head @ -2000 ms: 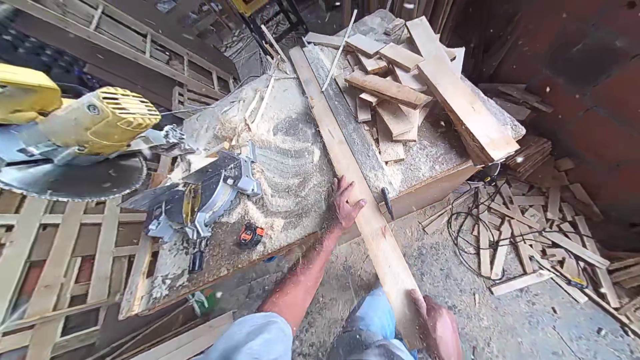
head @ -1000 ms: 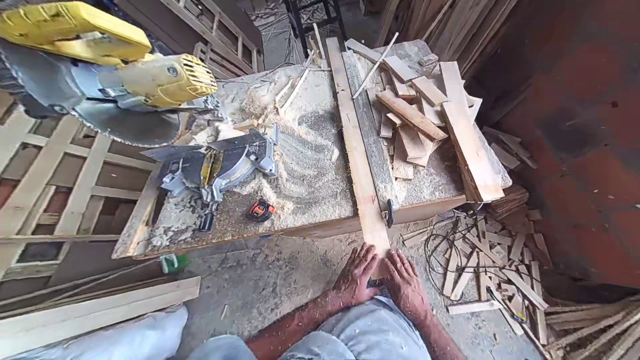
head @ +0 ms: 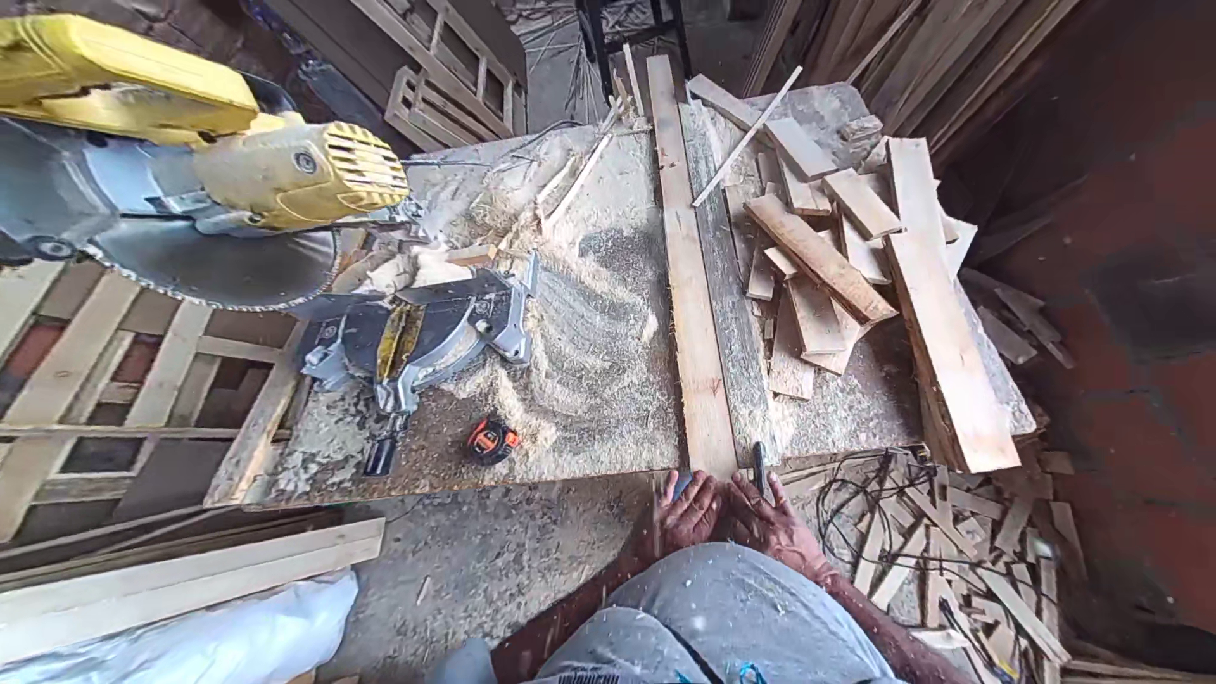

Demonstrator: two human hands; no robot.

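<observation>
A long wooden board (head: 692,285) lies lengthwise on the workbench, its near end at the front edge. My left hand (head: 688,511) and my right hand (head: 774,522) meet at that end, fingertips on the wood; whether they grip it is hard to tell. Along the board's right side runs a grey, dust-covered strip (head: 727,313), with a small dark upright piece (head: 758,465) beside my right fingers. To the left stands a yellow miter saw (head: 285,171), its blade raised over the base (head: 418,332). An orange and black tape measure (head: 492,441) lies on the sawdust near the front edge.
Short wood offcuts (head: 817,256) are piled on the bench's right half, beside thicker boards (head: 950,332). Scraps (head: 988,551) and black cable (head: 836,513) lie on the floor at right. Slatted wooden frames (head: 114,380) stand at left, above stacked planks (head: 190,570).
The board has slid forward, away from me, along the bench. My left hand, two seconds ago further up the board, is now beside my right hand at its near end.
</observation>
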